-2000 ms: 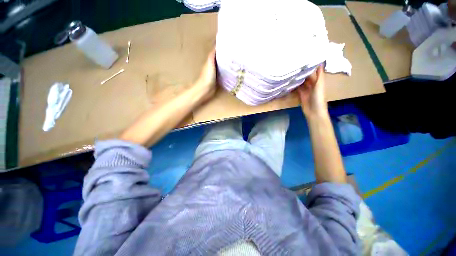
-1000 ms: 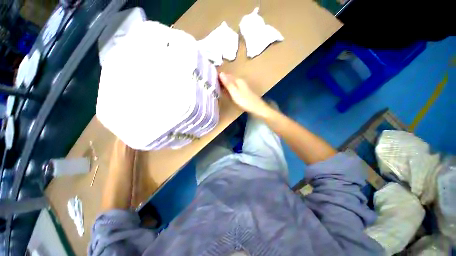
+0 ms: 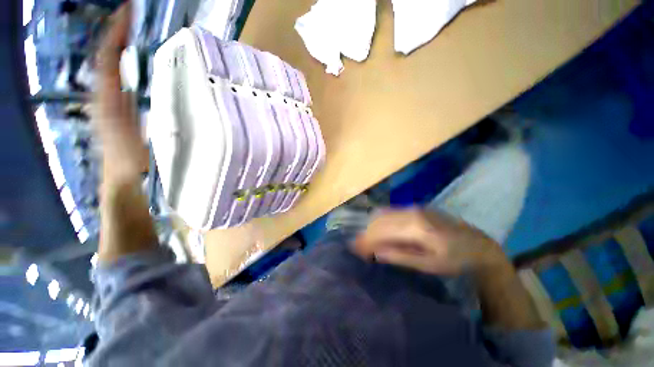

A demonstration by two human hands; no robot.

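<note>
A stack of white and pale lilac housings (image 3: 269, 140) stands on the tan bench cover (image 3: 401, 107), with its layered side towards me. Dark dots line up across its upper part and yellowish spots across its lower part. My left hand (image 3: 117, 93) is raised at the upper left, beyond the stack's white end face, blurred, with no object visible in it. My right hand (image 3: 401, 240) is off the stack, over my lap, blurred and seemingly curled. Two crumpled white cloths, one nearer the stack (image 3: 340, 32) and one farther right (image 3: 423, 21), lie on the bench.
More white pieces (image 3: 219, 16) show behind the stack at the top. The left side shows the blurred hall with bright lights. A wooden pallet (image 3: 584, 294) is at the lower right on the blue floor. The bench's front edge runs diagonally beside my lap.
The view has swung round and tilted. The stack now shows its side more than its white face. My left hand has risen to the upper left; my right hand has moved from beside the stack to my lap.
</note>
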